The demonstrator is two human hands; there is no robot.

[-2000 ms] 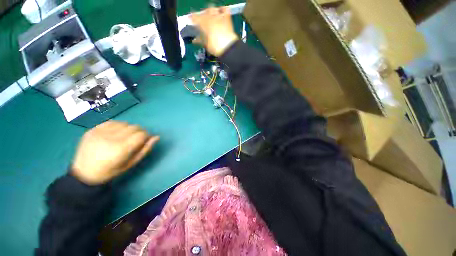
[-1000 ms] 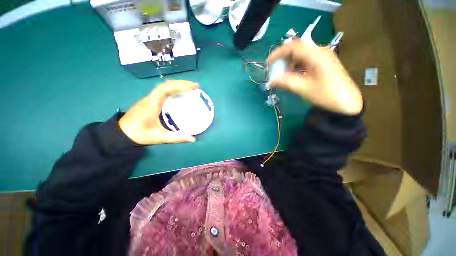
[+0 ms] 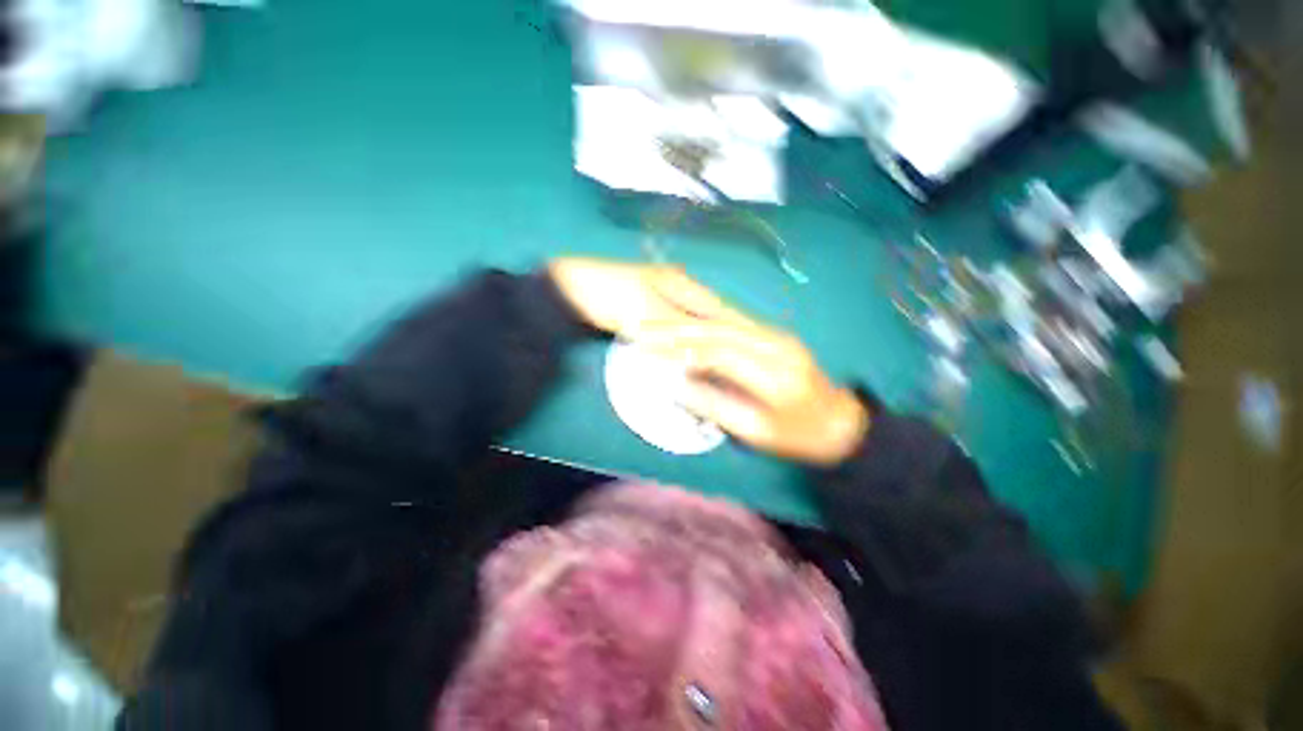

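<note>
The picture is blurred. A round white plastic housing (image 3: 652, 407) lies at the front of the green bench, in the middle of the view. My left hand (image 3: 617, 296) is at its upper left edge, partly overlapped by my right hand. My right hand (image 3: 765, 383) is over the right part of the housing with fingers bent down onto it. Whether a small part is under the right fingers cannot be seen. A scattered pile of small wired components (image 3: 1015, 307) lies to the right of my hands.
The screw feeder (image 3: 679, 143) stands behind my hands. White parts (image 3: 1122, 264) lie beside the wire pile. A brown carton (image 3: 1243, 486) is at the right edge. Blurred white things (image 3: 100, 57) are at the upper left. Another brown carton surface (image 3: 150, 486) shows at the lower left.
The view has swung left. My right hand has come from the wired parts to the housing, and both hands now meet there. The wire pile looks larger and more spread.
</note>
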